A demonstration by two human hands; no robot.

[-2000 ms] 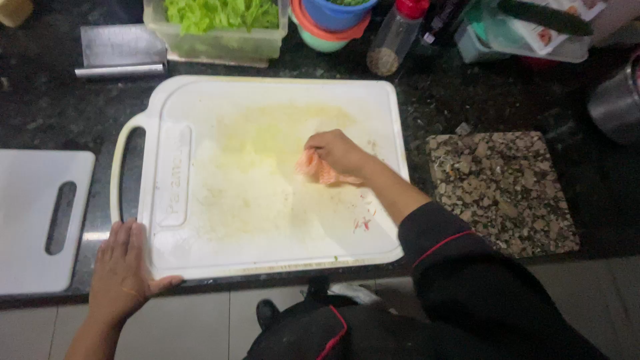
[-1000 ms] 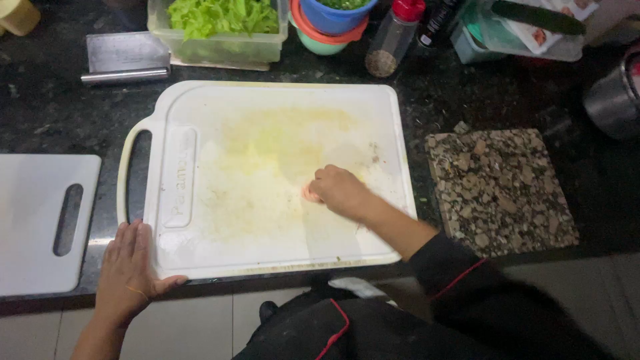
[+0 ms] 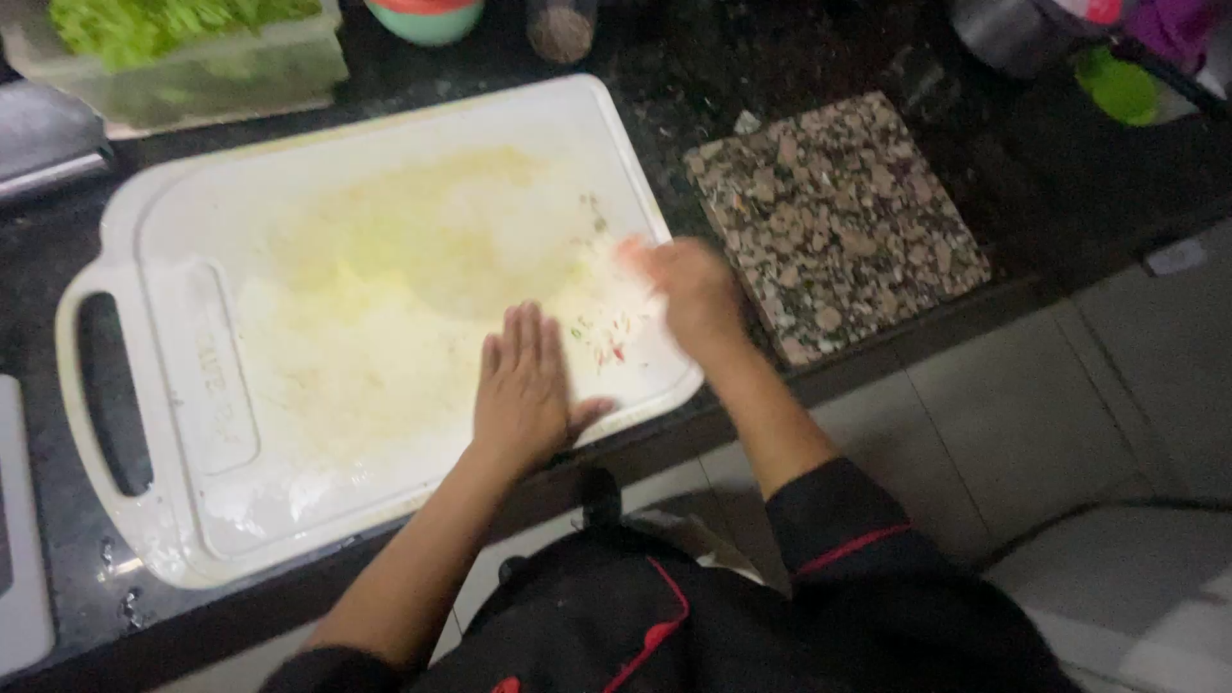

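Note:
A large white plastic cutting board [image 3: 385, 289] with yellowish stains and a handle at its left lies on the dark stone counter. Flat on its lower right part rests my left hand [image 3: 527, 385], holding nothing, thumb spread. Small red and green food scraps [image 3: 611, 346] lie just right of those fingers. My right hand [image 3: 695, 289], blurred, is at the board's right edge, closed around a pinkish-orange cloth [image 3: 637, 258], of which only a bit shows.
A speckled granite slab [image 3: 842, 226] lies right of the board. Behind the board are a plastic container [image 3: 221, 91] of lettuce, a green bowl [image 3: 428, 21] and a shaker [image 3: 561, 34]. A metal scraper [image 3: 53, 144] and a second white board [image 3: 21, 539] are at the left. A metal pot [image 3: 1011, 34] stands back right.
My left hand has left the board's lower left corner and now lies on its lower right part. My right hand has moved right to the board's edge with the cloth. The view has turned.

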